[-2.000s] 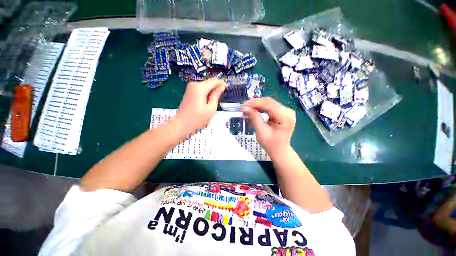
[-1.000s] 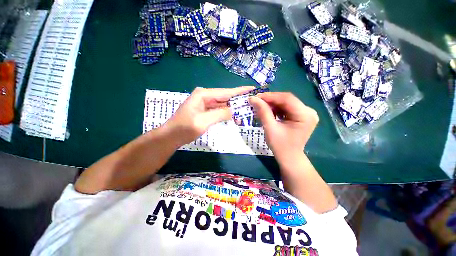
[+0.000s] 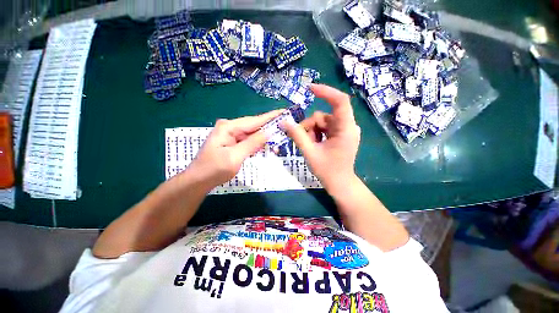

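A small blue and white circuit board (image 3: 277, 127) is held at the fingertips of both hands, tilted above the label sheet. My left hand (image 3: 230, 147) grips its left side. My right hand (image 3: 328, 137) has its thumb on the board's face and its index finger raised away from it. The white label sheet (image 3: 187, 147), with rows of small print, lies flat beneath the hands, which partly cover it. A loose pile of blue boards (image 3: 211, 52) lies on the green surface beyond the hands.
Whiter-looking boards (image 3: 407, 73) lie heaped on a clear plastic bag (image 3: 472, 98) at the right. Long printed sheets (image 3: 58, 110) lie at the left, beside an orange-handled tool (image 3: 6, 150) cut off by the picture's edge. A narrow white slip (image 3: 547, 131) lies far right.
Two seconds ago the fingertips were apart above the sheet. Now both hands hold a board. Since one second ago, my right index finger has lifted off. The view has shifted.
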